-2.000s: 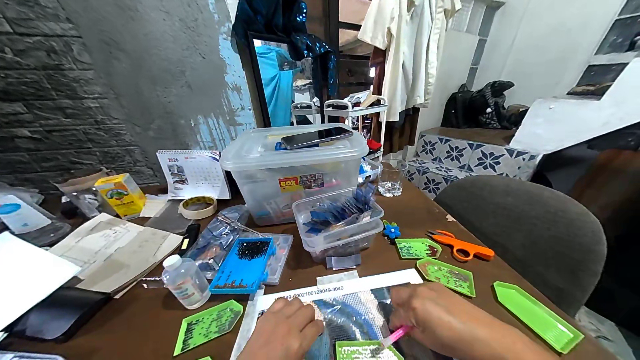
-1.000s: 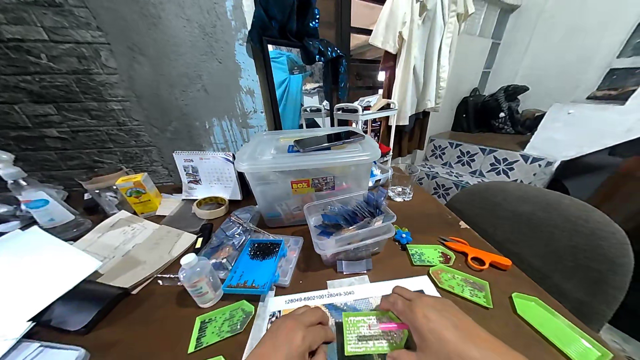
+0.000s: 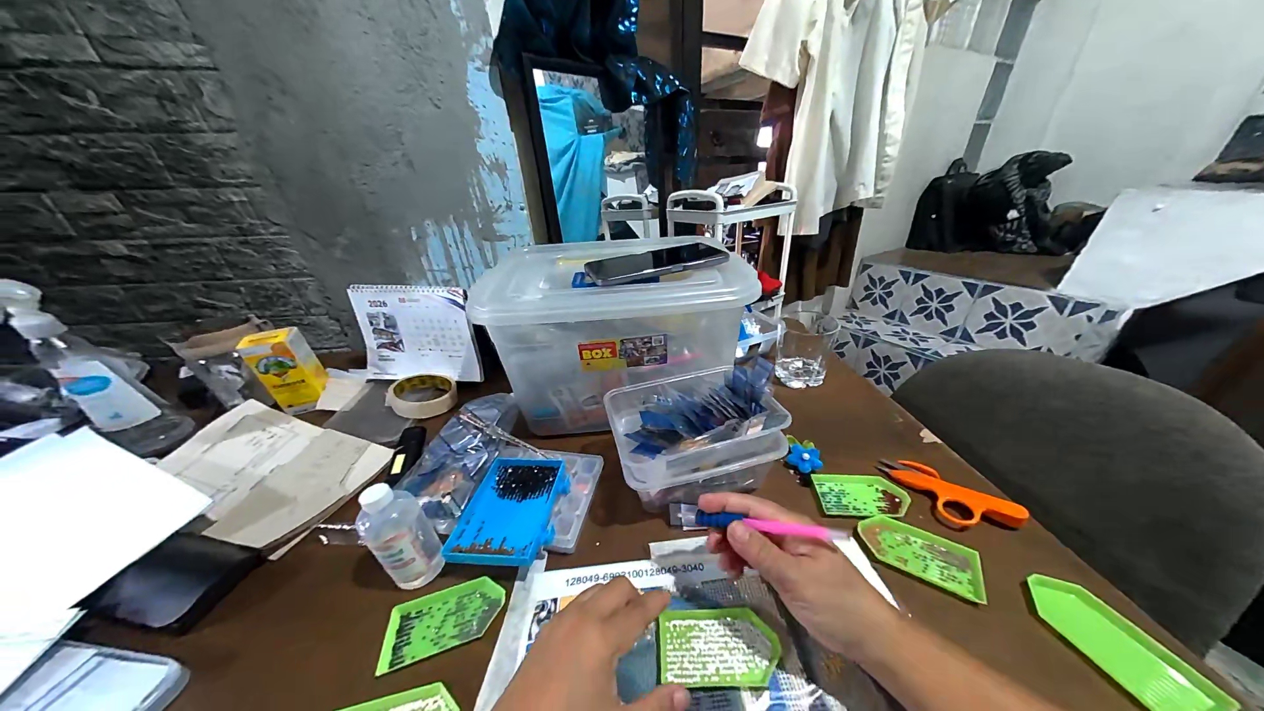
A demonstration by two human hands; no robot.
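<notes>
My right hand (image 3: 780,568) holds a pink diamond-painting pen (image 3: 780,528) with a blue grip, raised over the top of the diamond-painting canvas (image 3: 602,571). The pen's blue end is beside a small clear packet (image 3: 685,515). My left hand (image 3: 597,647) rests on the canvas with fingers apart, its thumb at the left edge of a green bead tray (image 3: 719,647) filled with whitish beads. Whether the thumb grips that tray I cannot tell. Just ahead of my right hand stands a clear tub (image 3: 701,469) of blue packets.
Green trays (image 3: 439,622) (image 3: 923,558) (image 3: 861,495) with beads flank the canvas. A long green tray (image 3: 1126,642) and orange-handled scissors (image 3: 953,494) lie at right. A blue tray (image 3: 509,513), a plastic bottle (image 3: 400,538), a lidded box (image 3: 612,326) and a glass (image 3: 805,351) stand farther back.
My right hand has lifted off the green tray and moved up the canvas with the pink pen. The pen lay across the tray a second ago.
</notes>
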